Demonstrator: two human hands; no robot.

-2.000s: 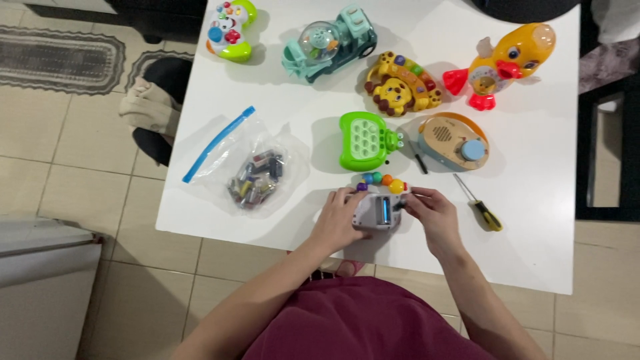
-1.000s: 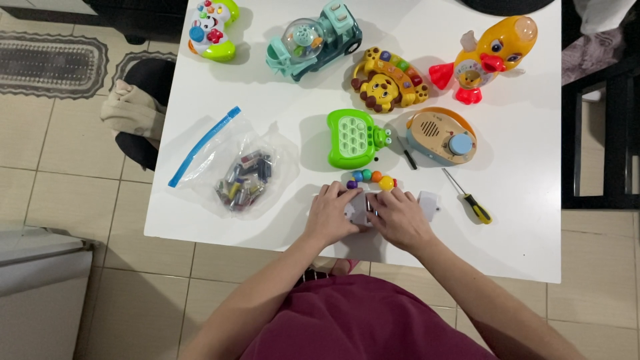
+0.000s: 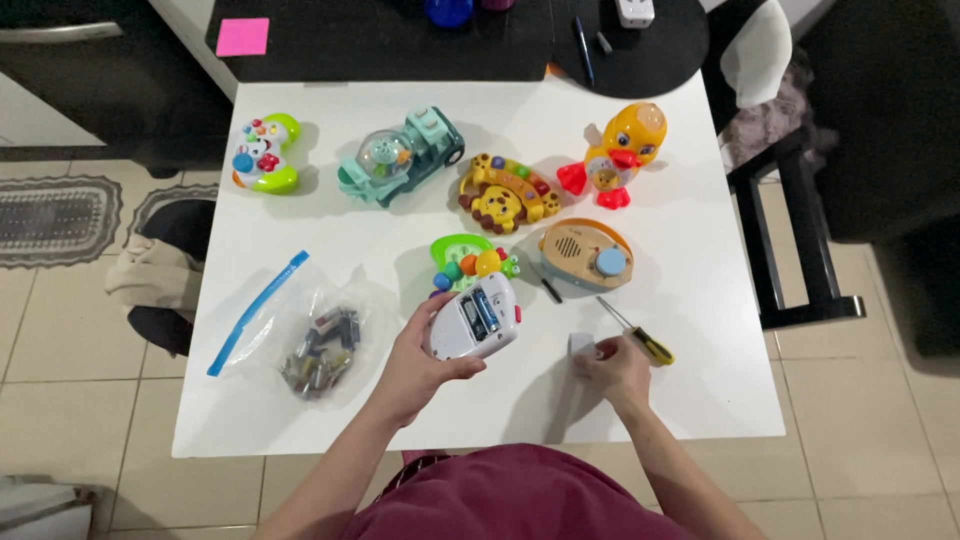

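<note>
My left hand [image 3: 427, 360] holds a white plastic toy [image 3: 450, 335] tilted above the table, its open battery compartment [image 3: 481, 315] facing up with batteries inside. Colourful balls [image 3: 469, 265] along the toy's far edge overlap the view of a green pop-it toy [image 3: 450, 246] behind. My right hand [image 3: 619, 365] grips a white plastic cover [image 3: 580, 346] at the table surface. Just beyond that hand lies a screwdriver [image 3: 649, 345] with a yellow and black handle. A small black stick [image 3: 551, 290] lies by the wooden-look toy radio [image 3: 586, 253].
A clear zip bag [image 3: 259, 315] of loose batteries [image 3: 322, 352] lies at the left. Farther back are a controller-like toy [image 3: 266, 154], a teal toy truck [image 3: 405, 156], a lion toy keyboard [image 3: 510, 193] and a yellow duck toy [image 3: 628, 150]. A black chair frame [image 3: 795, 225] stands at the right.
My left hand has lifted the white toy off the table and tilted it. My right hand has moved away from the toy to the right, with the white cover. The view has shifted.
</note>
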